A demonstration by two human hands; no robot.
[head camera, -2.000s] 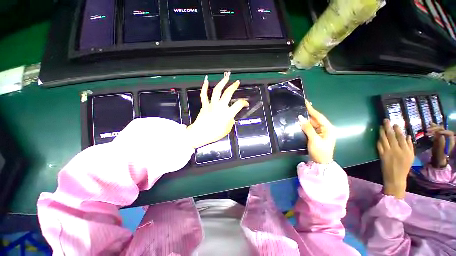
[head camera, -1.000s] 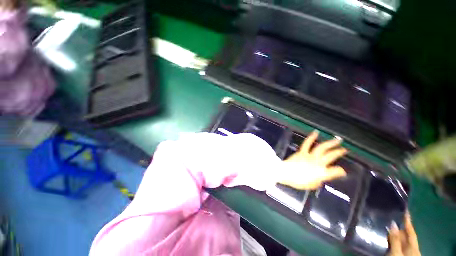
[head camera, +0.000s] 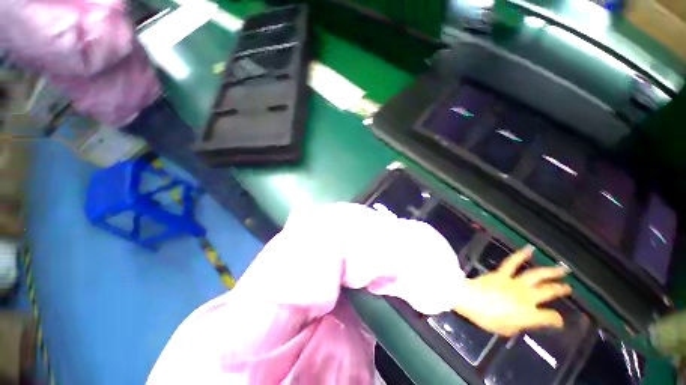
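Note:
The five-slot phone tray (head camera: 395,177) lies on the green bench, running down to the right, with dark smartphones (head camera: 462,331) in its recesses; bright reflections cross them. My left hand (head camera: 519,295) is spread flat over the middle phones, fingers apart, holding nothing; whether it touches the glass cannot be told. Its pink sleeve hides part of the tray. My right hand is out of the picture. The second filled tray (head camera: 526,150) sits behind on the dark platform, its phones dark with small lit lines.
An empty black tray (head camera: 259,98) lies at upper left. A person in a pink smock (head camera: 90,60) is beyond it. A blue stool (head camera: 139,203) stands on the floor at left. A wrapped post (head camera: 669,331) is at the right edge. A white strip (head camera: 338,86) lies on the bench.
The view has swung left, bringing in the empty tray, stool and other person. My left hand has stayed over the phones. My right hand, earlier at the tray's right end, has left the picture.

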